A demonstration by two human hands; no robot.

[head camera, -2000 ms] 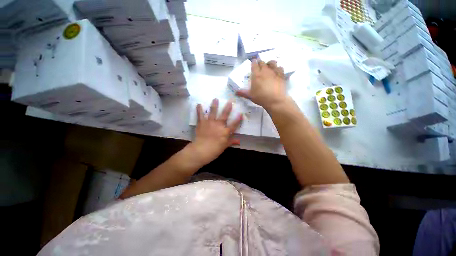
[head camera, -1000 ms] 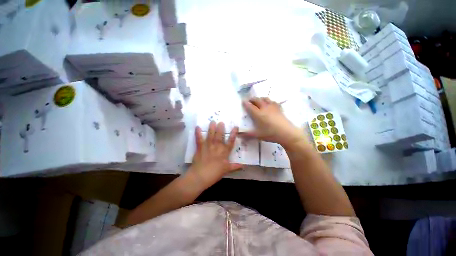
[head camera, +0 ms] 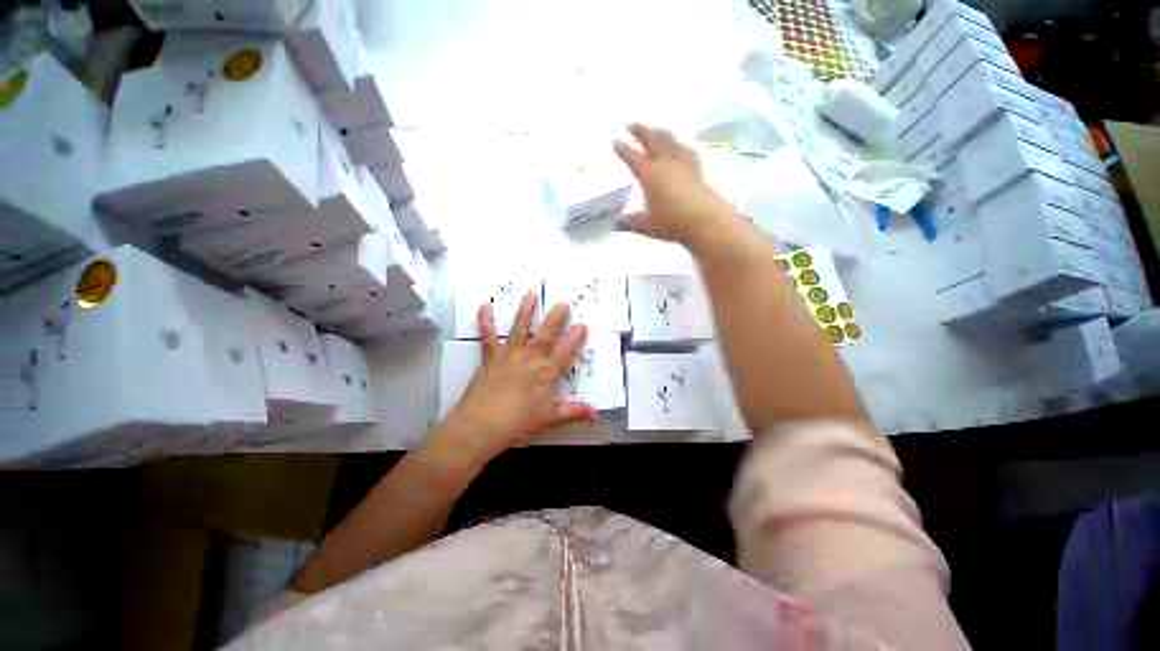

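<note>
White earbud boxes (head camera: 670, 389) lie in two rows near the table's front edge, with earbud pictures on top and no gold sticker that I can see. My left hand (head camera: 519, 382) lies flat with fingers spread on the boxes at the left of these rows. Another white box (head camera: 593, 191) stands farther back, its top washed out by glare. My right hand (head camera: 664, 187) is just right of that box, fingers apart, with nothing seen in it. A sticker sheet (head camera: 821, 300) with gold discs lies right of the rows, partly hidden by my right forearm.
Tall stacks of white boxes (head camera: 204, 140) stand at the left, some with gold round stickers. More stacked boxes (head camera: 1018, 191) stand at the right. A large sticker sheet (head camera: 814, 36), a white roll (head camera: 859, 112) and crumpled wrap (head camera: 890, 185) lie at the back right. Purple clothing (head camera: 1109, 579) shows lower right.
The boxes at the front now form two rows. My right hand has lifted off the row and moved back beside the separate box. My left hand stays spread on the front boxes.
</note>
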